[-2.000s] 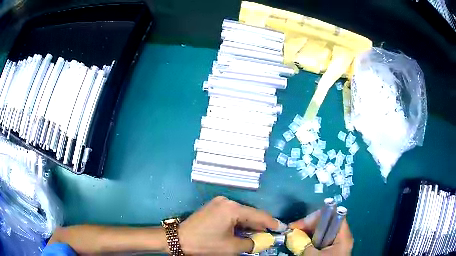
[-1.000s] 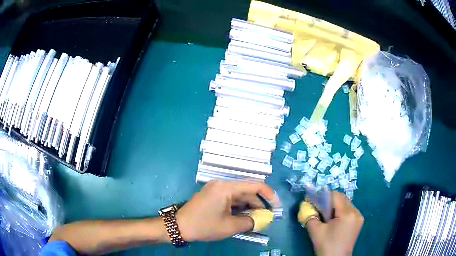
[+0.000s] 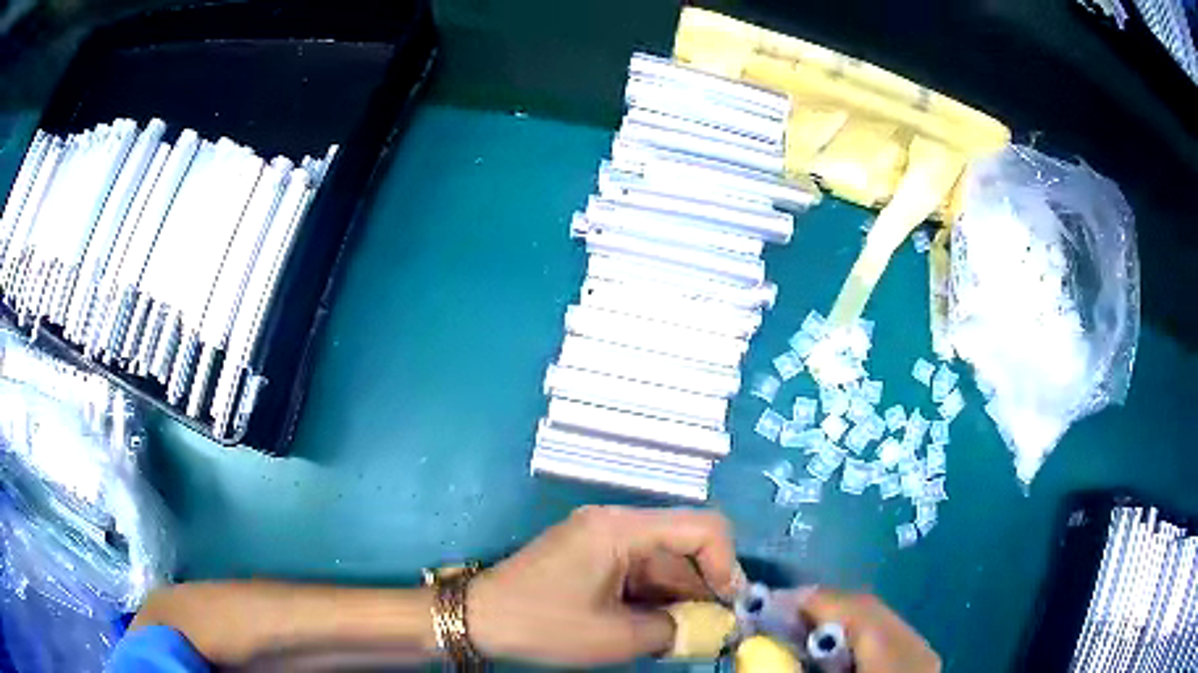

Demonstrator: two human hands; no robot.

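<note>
My left hand (image 3: 604,592), with a yellow finger cot on the thumb, reaches in at the bottom centre and touches the open end of a metal tube (image 3: 755,601). My right hand (image 3: 861,631), also with a yellow cot, is beside it, partly cut off by the bottom edge. It holds that tube and a second metal tube (image 3: 826,642), open round ends up. What lies between the fingertips is hidden. A column of silver-white tubes (image 3: 657,329) lies beyond my hands. Small clear plastic pieces (image 3: 861,427) are scattered to its right.
A black tray (image 3: 283,394) with tubes is at the left, above a plastic-wrapped bundle (image 3: 66,460). A yellow packet (image 3: 841,66) and a clear bag of small parts (image 3: 1031,289) are at the upper right. Another black tray (image 3: 1051,579) with slim silver pieces is at the lower right.
My hands moved apart, then came together again at the tube ends. The two tubes in my right hand now point their open ends towards the camera. The view has shifted slightly.
</note>
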